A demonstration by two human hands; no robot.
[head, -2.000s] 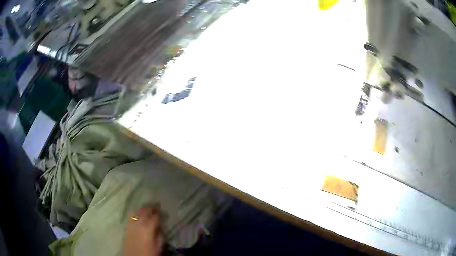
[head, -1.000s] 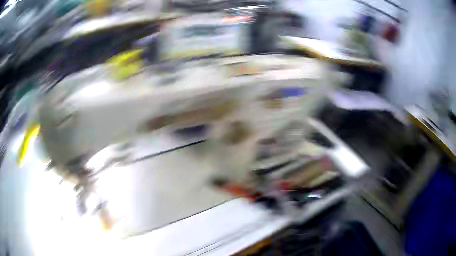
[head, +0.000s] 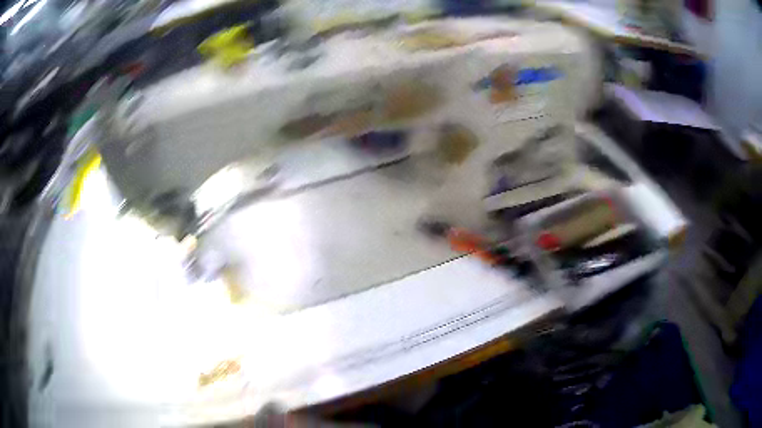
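The picture is blurred. The white sewing machine head and arm point(head: 226, 109) stretch across the upper middle. The dark needle and presser foot area point(head: 180, 221) is at the left end, too blurred for detail. Below it the bed and table top point(head: 351, 242) glare white at left. Neither of my hands can be made out. A small blurred brownish shape point(head: 271, 415) is cut off by the bottom edge; I cannot tell what it is.
Orange-red snips point(head: 465, 242) lie on the bed beside a white tray point(head: 639, 196) of small items. A tan tape piece point(head: 220, 373) is near the front edge. A yellow bar point(head: 84, 181) stands left; pale cloth point(head: 687, 419) shows at the lower right corner.
The view has swung right from the table's left side and the green cloth to the machine and tray. The hand over the cloth two seconds ago has left the picture.
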